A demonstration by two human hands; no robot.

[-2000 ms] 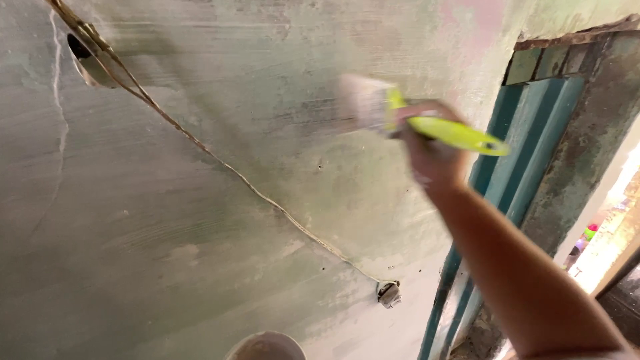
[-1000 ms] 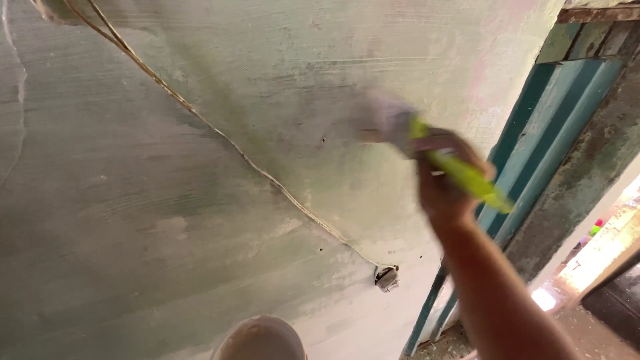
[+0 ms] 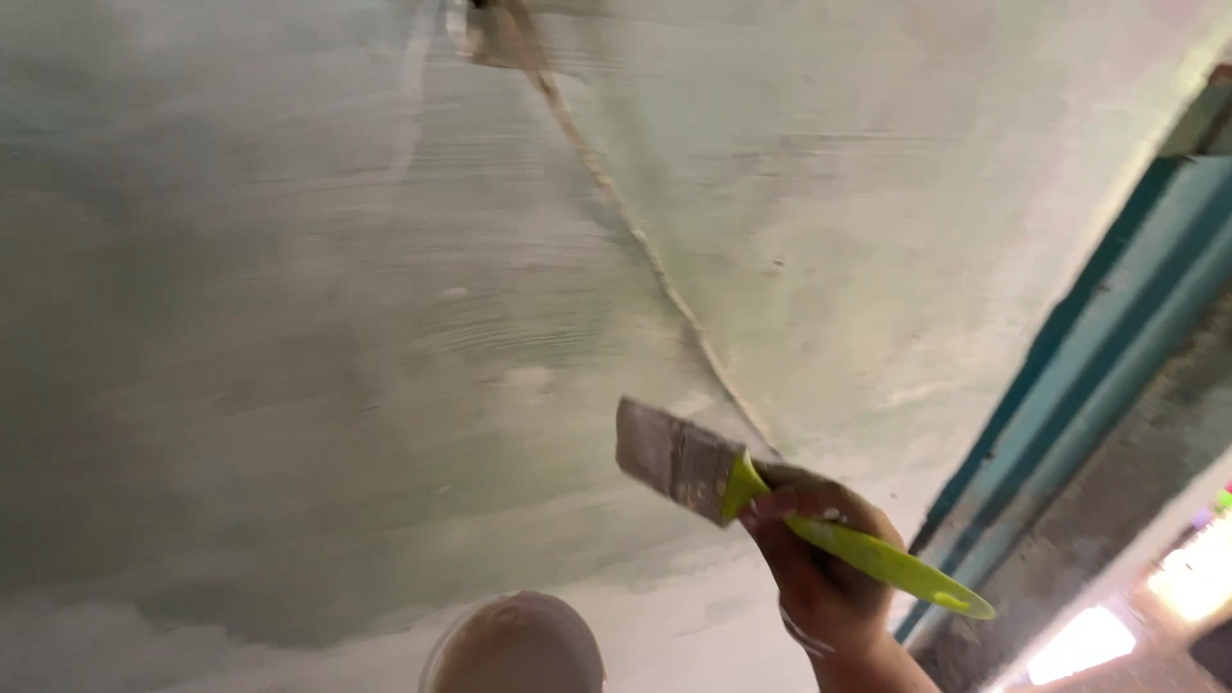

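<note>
My right hand [image 3: 823, 549] grips a wide paintbrush [image 3: 866, 563] by its lime-green handle, low on the right side of the view. The bristles point up and left, coated in pale paint, in front of the wall [image 3: 520, 404]. Whether they touch the wall I cannot tell. White smears mark my fingers and wrist. Down and left of the brush, at the bottom edge, shows a round pale container [image 3: 520, 650]. My left hand is out of view.
A cable [image 3: 664, 279] runs diagonally down the patchy green-white wall from a hole [image 3: 486, 34] at the top. A teal door frame [image 3: 1088, 356] stands at the right, beside a rough masonry edge [image 3: 1107, 500]. Bright light falls at the lower right.
My right hand has brought the brush down from the upper wall, to near the cable's lower end. The brush stays in my grip. The view has shifted, and more of the container shows.
</note>
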